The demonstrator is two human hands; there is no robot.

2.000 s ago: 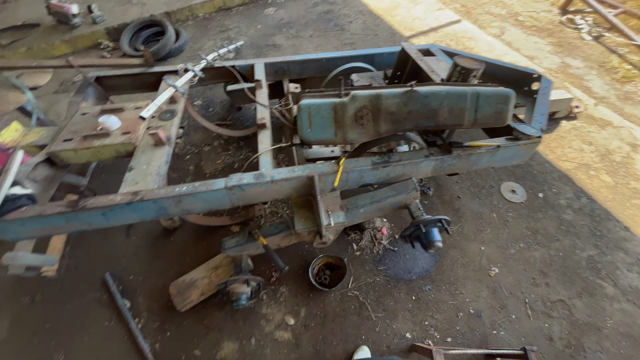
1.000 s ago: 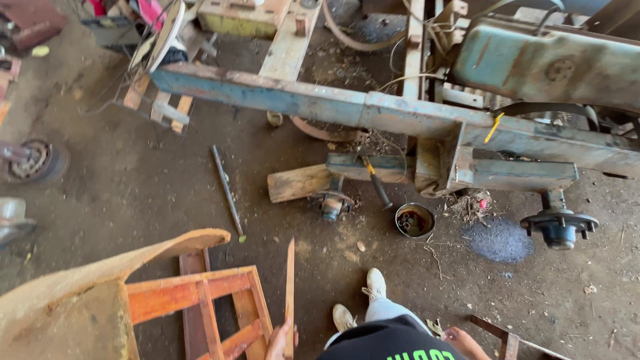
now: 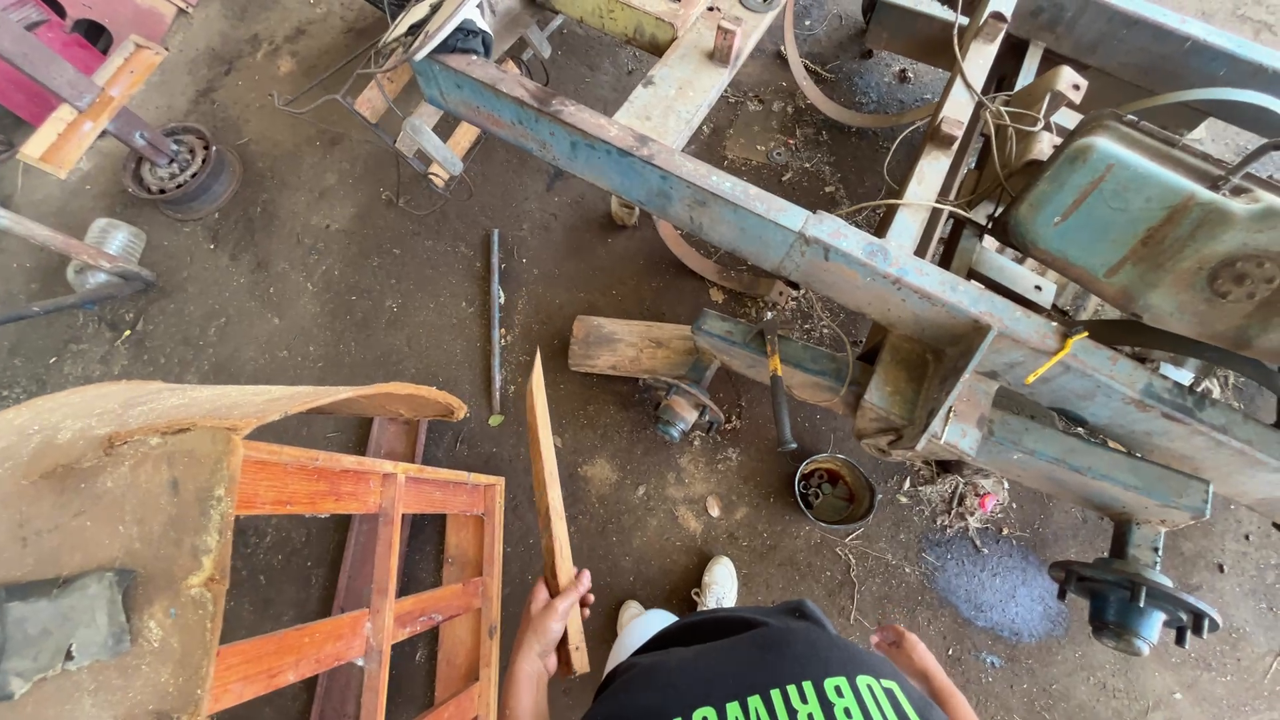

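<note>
My left hand (image 3: 556, 622) grips the lower end of a wooden strip (image 3: 548, 470), which points away from me and tapers at its far end. My right hand (image 3: 902, 645) hangs low at my right side; part of it is hidden by my shirt, and I see nothing in it. Ahead of me a hammer (image 3: 778, 385) with a black and yellow handle leans by the blue steel chassis frame (image 3: 700, 190). A round metal container (image 3: 835, 491) with nuts or washers stands near the hammer's handle end. To the left of the strip is an orange-brown wooden frame (image 3: 385, 580).
A worn curved panel (image 3: 120, 480) lies at the left. On the ground are a metal bar (image 3: 495, 320), a wood block (image 3: 632, 345) and a wheel rim (image 3: 182, 170). A wheel hub (image 3: 1130, 600) sticks out at the right, and a blue tank (image 3: 1150, 210) sits in the chassis.
The view has swung left and down since the oldest frame. The wooden strip in my left hand now shows its broad length, where it looked narrow a second ago.
</note>
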